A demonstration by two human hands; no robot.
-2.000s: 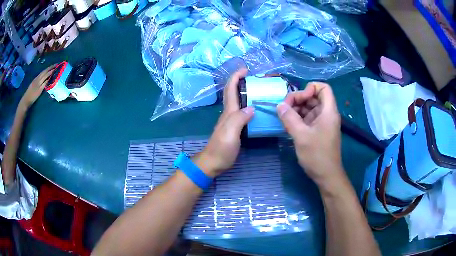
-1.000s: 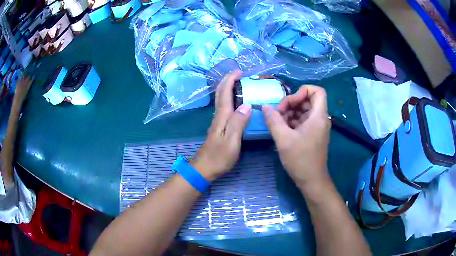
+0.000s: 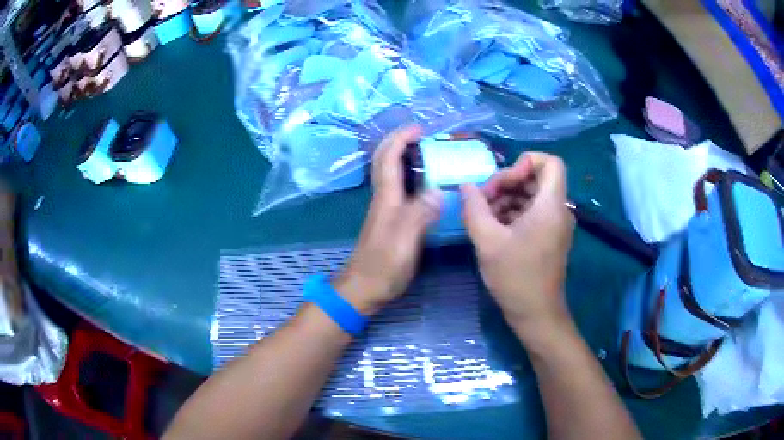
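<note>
A light-blue box body (image 3: 454,202) with a dark rim lies on its side in front of me, with a bright white area on its upper side. My left hand (image 3: 397,210) grips its left end, the thumb on the near face. My right hand (image 3: 520,219) has thumb and index finger pinched together at the body's right part; blur hides whether a strip is between them. The strip sheet (image 3: 284,296), clear with rows of thin grey strips, lies flat under my forearms.
Plastic bags of blue panels (image 3: 331,86) lie behind the body. A black tool grip (image 3: 615,232) lies at right, near stacked bodies (image 3: 688,284), a white sheet (image 3: 649,185) and a pink block (image 3: 664,119). Two bodies (image 3: 148,155) stand at left. A red stool (image 3: 99,378) shows lower left.
The thin strip seen earlier between my right fingers and the body is no longer distinct. My right hand has shifted slightly left since the first frame. The other person's hand has left the two bodies.
</note>
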